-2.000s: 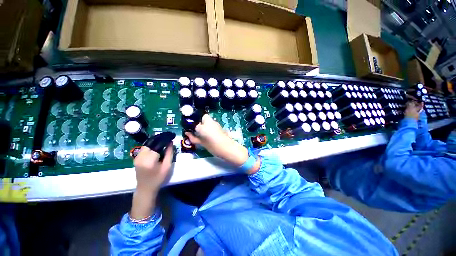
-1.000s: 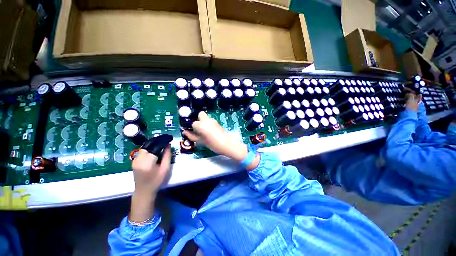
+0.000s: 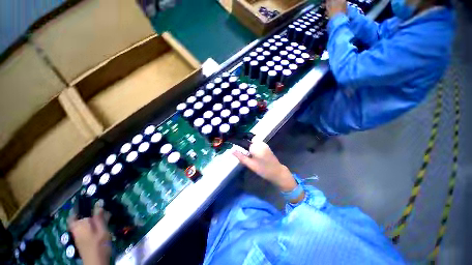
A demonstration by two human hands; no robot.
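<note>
Black capacitors with pale round tops stand in rows on the green circuit board (image 3: 150, 194). One long double row (image 3: 126, 148) stands along its back edge, beside bare white footprint marks. My left hand (image 3: 92, 233) is blurred over the board at the lower left, with dark shapes by its fingertips; whether it grips one is unclear. My right hand (image 3: 263, 164), with a light blue wrist band, is over the silver rail (image 3: 207, 181). A dark shape lies by its fingers, and I cannot tell if it is held.
Open brown cartons (image 3: 139, 85) stand behind the board, their visible interiors bare. Another carton (image 3: 259, 18) further along holds some small dark parts. Densely filled boards (image 3: 274, 62) run up to a person in a blue smock (image 3: 383, 67) at the right. Yellow-black tape marks the grey floor.
The view has turned right and tilted. My right hand has left the capacitor at the back of the board and is now over the rail. My left hand is further over the board and blurred.
</note>
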